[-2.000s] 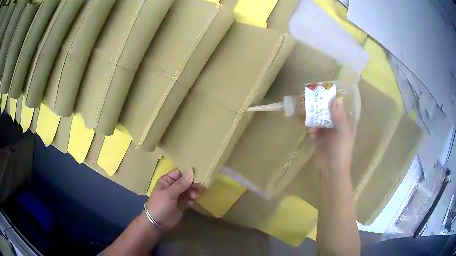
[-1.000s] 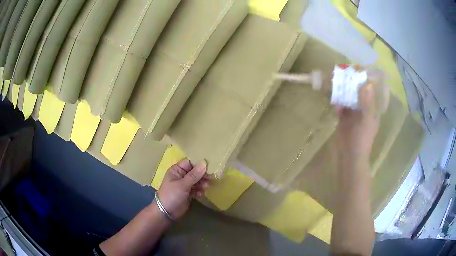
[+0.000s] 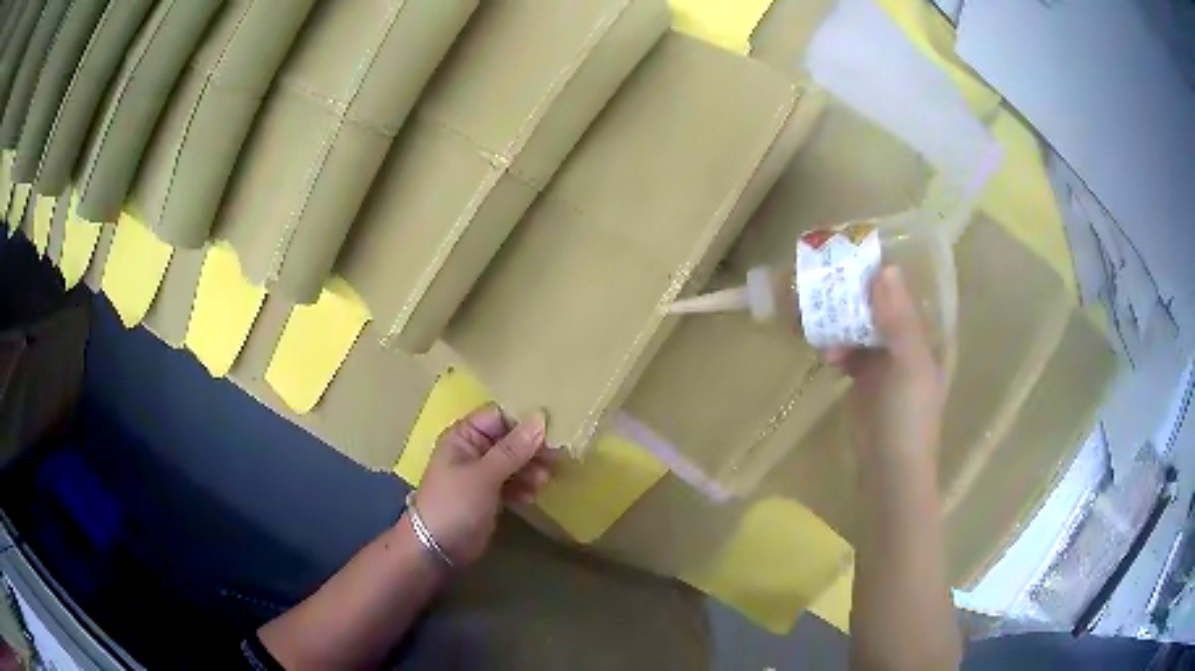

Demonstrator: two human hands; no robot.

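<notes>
My right hand (image 3: 898, 328) holds a clear glue bottle (image 3: 839, 288) with a white label and red-orange marks. Its thin pale nozzle (image 3: 709, 303) points left, with the tip at the long right edge of a khaki panel (image 3: 590, 223), about midway. A thin pale line runs along that edge. My left hand (image 3: 492, 479) pinches the panel's lower end between thumb and fingertips. Yellow pieces (image 3: 596, 492) show past the panel ends. Part of the bottle is hidden by my right fingers.
Overlapping khaki panels (image 3: 295, 171) curl in a row at the left. A whitish sheet (image 3: 891, 92) lies at the upper right. Crinkled clear plastic (image 3: 1114, 551) lies at the right table edge. A dark floor (image 3: 236, 485) with a blue item (image 3: 81, 505) shows at the lower left.
The bottle has gone up the edge and come back down towards the middle. The panels and my left hand appear slightly further right and higher than two seconds ago; the left hand keeps its pinch.
</notes>
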